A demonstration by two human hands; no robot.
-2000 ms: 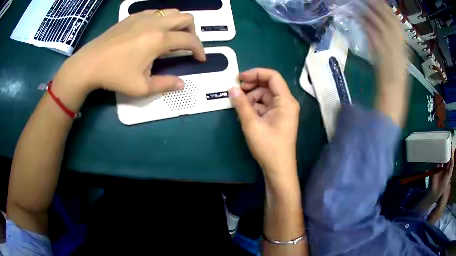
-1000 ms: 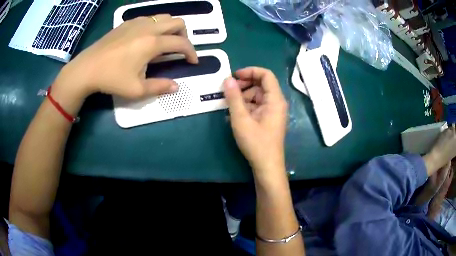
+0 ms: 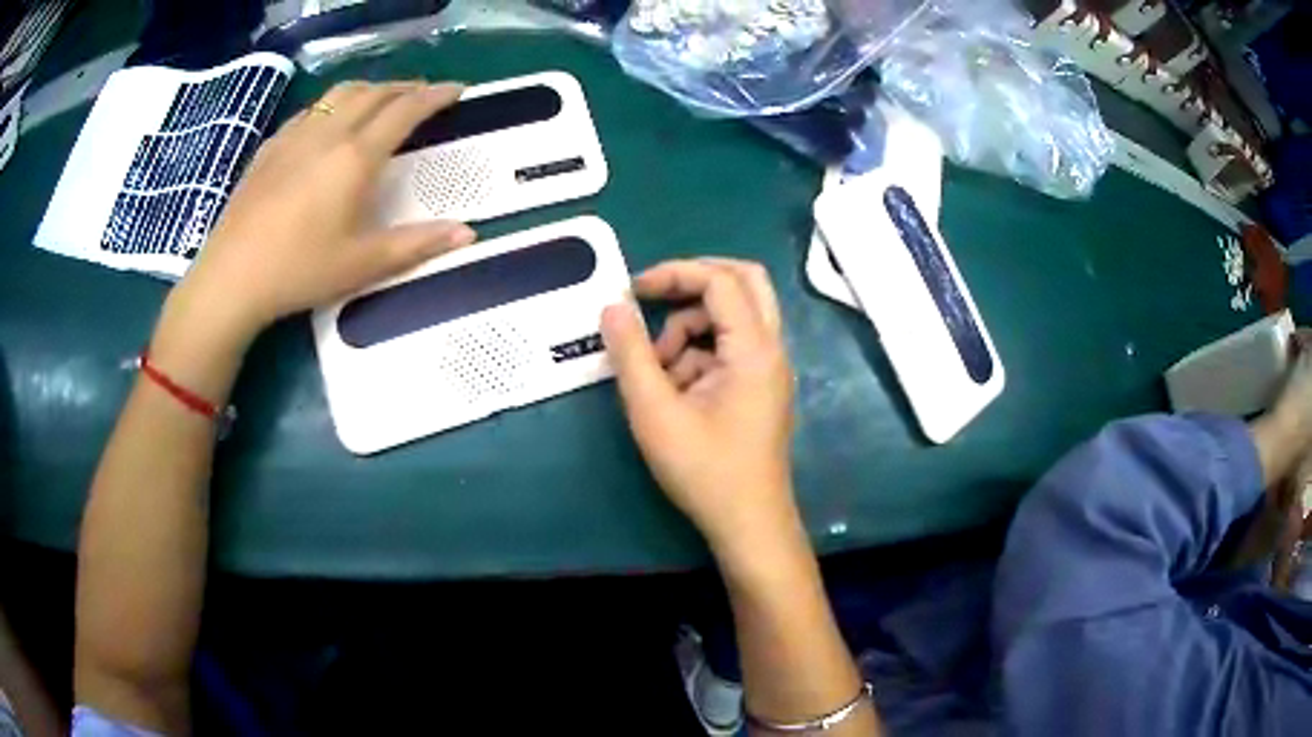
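A white front housing (image 3: 417, 403) with a dark window lies flat on the green bench, its holes and small black label (image 3: 579, 347) showing. My right hand (image 3: 705, 389) has thumb and forefinger closed on its right edge, beside the label. A second white housing (image 3: 497, 197) with a dark window lies just above it. My left hand (image 3: 317, 202) is spread over the left end of this upper housing, fingers at its top edge and thumb near the gap between the housings. It hides that end; a firm grip does not show.
A label sheet (image 3: 180, 173) lies left. More white housings (image 3: 899, 310) overlap at right. Clear bags (image 3: 993, 108) and a bag of small parts (image 3: 734, 43) lie along the far edge. A person's sleeve (image 3: 1137, 518) and a pale box (image 3: 1230, 367) are at far right.
My left hand has moved off the lower housing to the upper one, uncovering the lower dark window. The view has shifted, showing more of the far edge. The neighbour's arm has drawn back from the bags.
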